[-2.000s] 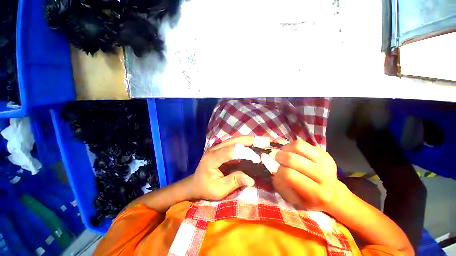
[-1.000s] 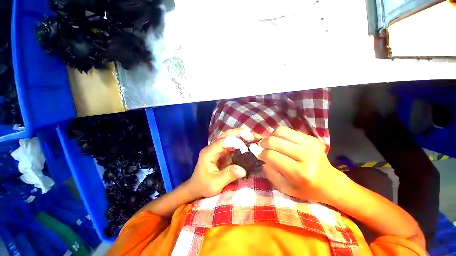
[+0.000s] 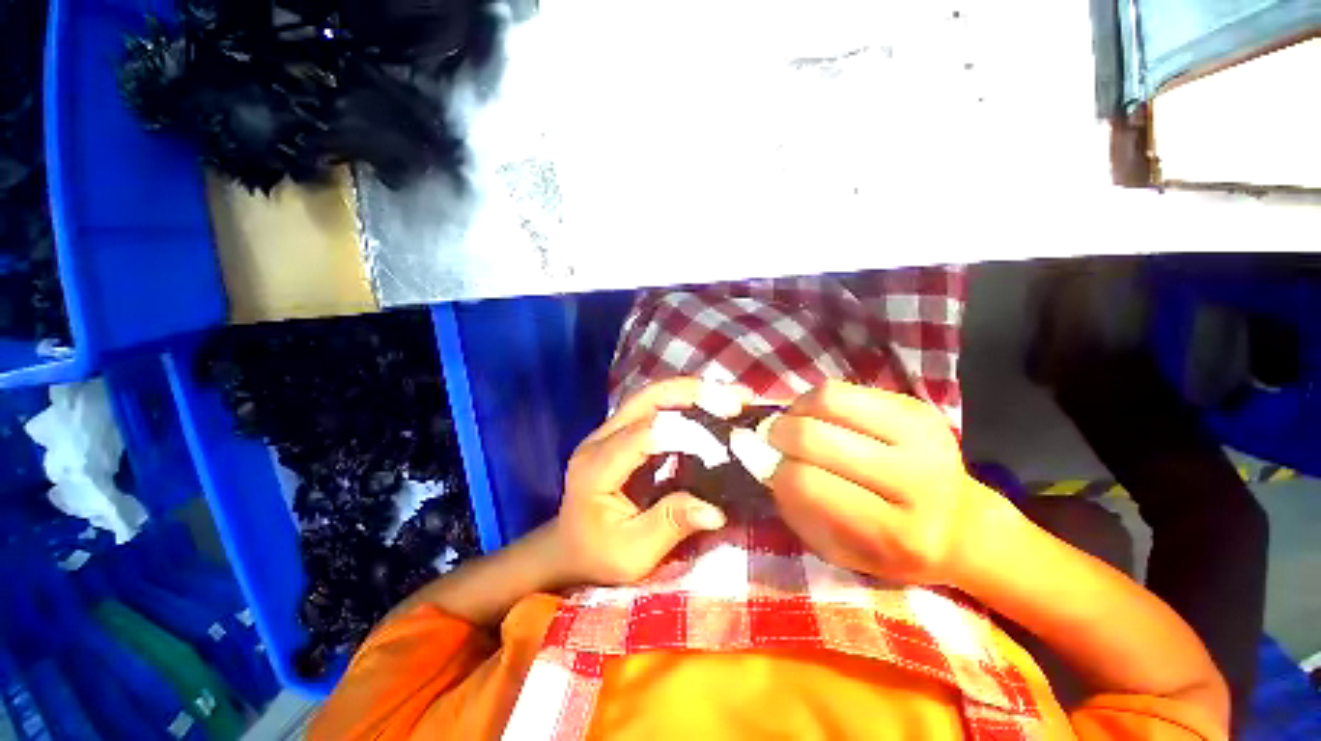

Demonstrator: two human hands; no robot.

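A black flower head (image 3: 703,481) is held over my lap, in front of the checked apron (image 3: 782,330). My left hand (image 3: 633,485) curls around its left side, with the thumb below and the fingers above. My right hand (image 3: 866,485) pinches its upper right edge with the fingertips. White caps or tape cover several fingertips of both hands. The fingers hide much of the flower head. A pile of black flower heads (image 3: 326,87) lies on the table's left end.
The white-covered table (image 3: 753,159) stands in front of my lap. Blue crates (image 3: 138,217) with black pieces are at the left, with a white plastic bag (image 3: 84,460) beside them. A glassy brown-edged panel (image 3: 1231,51) is at the upper right. A dark-clothed leg (image 3: 1181,478) shows at right.
Both hands stay over the lap on the black flower head. My left fingers have shifted around it and spread a little wider than one second ago. The view has tilted slightly.
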